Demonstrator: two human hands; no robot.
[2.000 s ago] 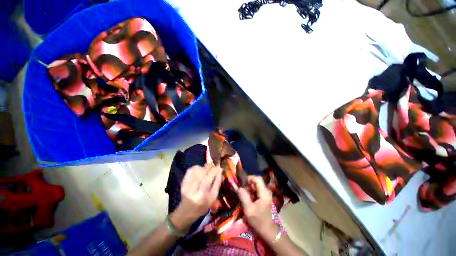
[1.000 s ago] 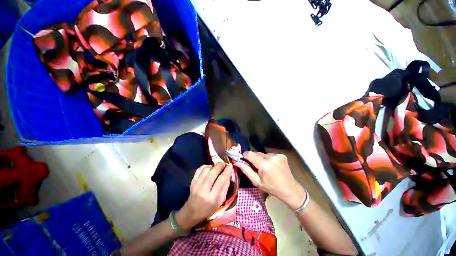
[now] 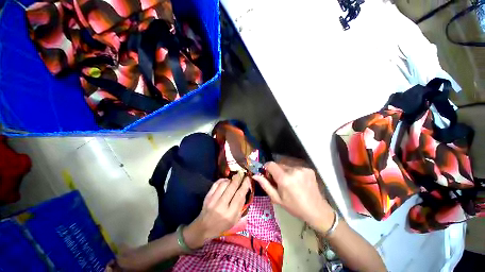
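Note:
An orange, pink and brown patterned fabric bag (image 3: pixel 230 144) lies on my lap, partly over dark trousers. My left hand (image 3: pixel 226 201) pinches the bag's edge between thumb and fingers. My right hand (image 3: pixel 291 190) holds small silvery snips (image 3: pixel 256 167), with the blades at the bag edge just by my left fingertips. The snips' handles are hidden in the right hand. Fine threads are too small to make out. A red-and-white checked apron (image 3: pixel 208 260) with a red-orange panel covers my lap below the hands.
A blue bin (image 3: pixel 173 114) with patterned bags and black straps stands at upper left. A long white table (image 3: pixel 298 69) on the right bears patterned bags (image 3: pixel 372 159) and black hardware (image 3: pixel 349 11). A printed blue crate (image 3: pixel 69 234) and a red object (image 3: pixel 11 170) are at lower left.
The right hand came in from the right with the snips now visible at the bag edge. The apron is more uncovered. The view has shifted, so the bin sits higher in the picture.

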